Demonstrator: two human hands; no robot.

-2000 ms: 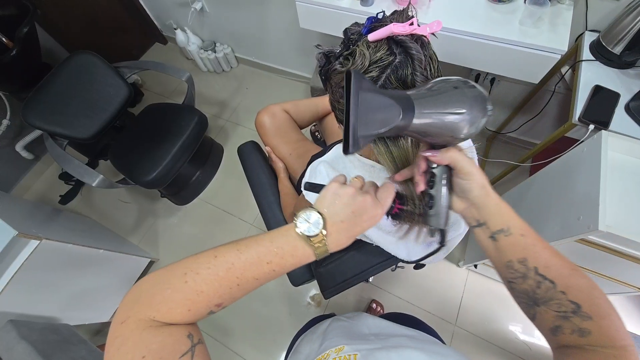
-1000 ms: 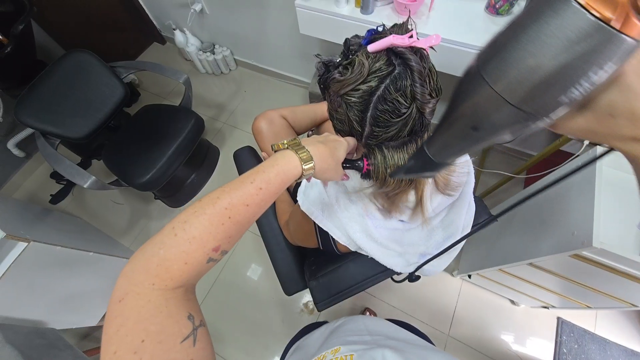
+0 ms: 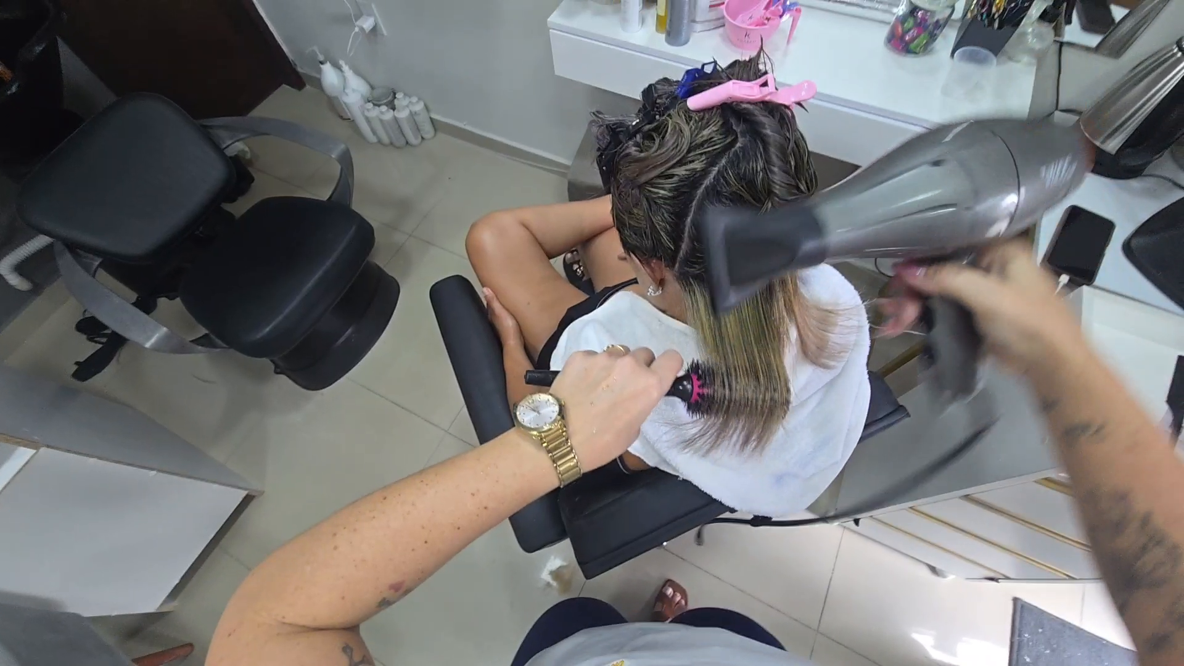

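My left hand (image 3: 615, 402) grips a round hairbrush (image 3: 692, 387) with a black handle and pink-edged barrel. Its bristles are in the lower ends of the damp, streaked hair (image 3: 745, 356) of a seated person. My right hand (image 3: 994, 301), blurred, holds a grey hair dryer (image 3: 934, 190) by its handle; the flat black nozzle (image 3: 754, 250) is above the hair, over the brush. A pink hair clip (image 3: 751, 92) and a blue clip (image 3: 694, 80) pin hair at the top of the head. A white towel (image 3: 805, 453) covers the person's shoulders.
The person sits in a black salon chair (image 3: 638, 523). Another black chair (image 3: 277, 268) stands at the left, near white bottles (image 3: 356, 92) on the floor. A white shelf (image 3: 832, 55) holds a pink bowl (image 3: 749, 23). A phone (image 3: 1079, 245) lies at the right. The dryer's cord (image 3: 911, 486) hangs beside the chair.
Between one second ago and now, the dryer has moved away from the camera, its nozzle now pointing left over the hair. My left hand and the brush have moved lower, toward the hair ends.
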